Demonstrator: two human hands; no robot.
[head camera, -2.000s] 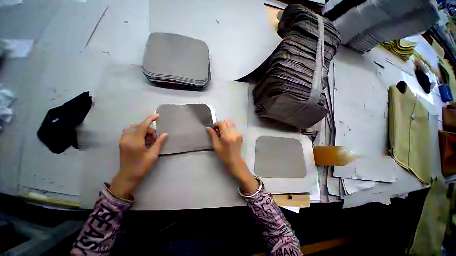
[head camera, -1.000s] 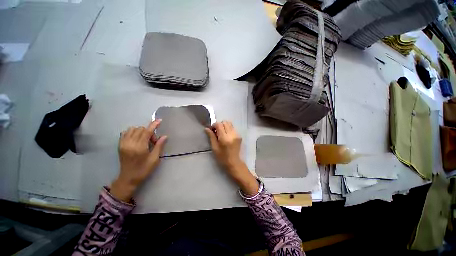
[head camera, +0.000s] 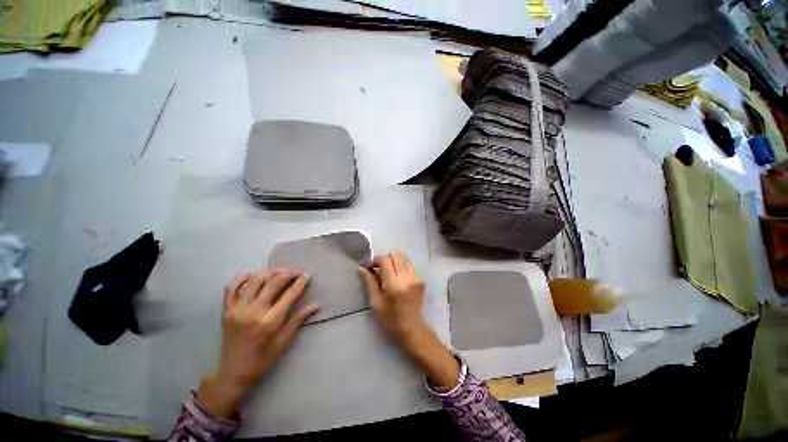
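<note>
A grey lining piece (head camera: 324, 274) with rounded corners lies in front of me over a white board; a thin white rim shows at its upper right. My left hand (head camera: 266, 324) lies on the piece's left part, fingers spread, holding nothing. My right hand (head camera: 396, 298) has thumb and fingertips closed at the piece's right edge. The piece's front edge shows as a dark line between my hands. Another grey piece (head camera: 495, 309) lies flat to the right, beside the amber glue bottle (head camera: 583, 296).
A low stack of grey pieces (head camera: 301, 161) stands behind the work. A tall tied grey bundle (head camera: 501, 164) leans behind right. Black cloth (head camera: 112, 289) lies left. Khaki panels (head camera: 708, 229) lie far right; more (head camera: 52, 23) show far left. A white stack (head camera: 644, 52) stands at the back right.
The view has tilted up, so things sit lower and more of the table's back shows. My left hand has moved from the piece's left edge onto its surface. My right hand stays at the right edge.
</note>
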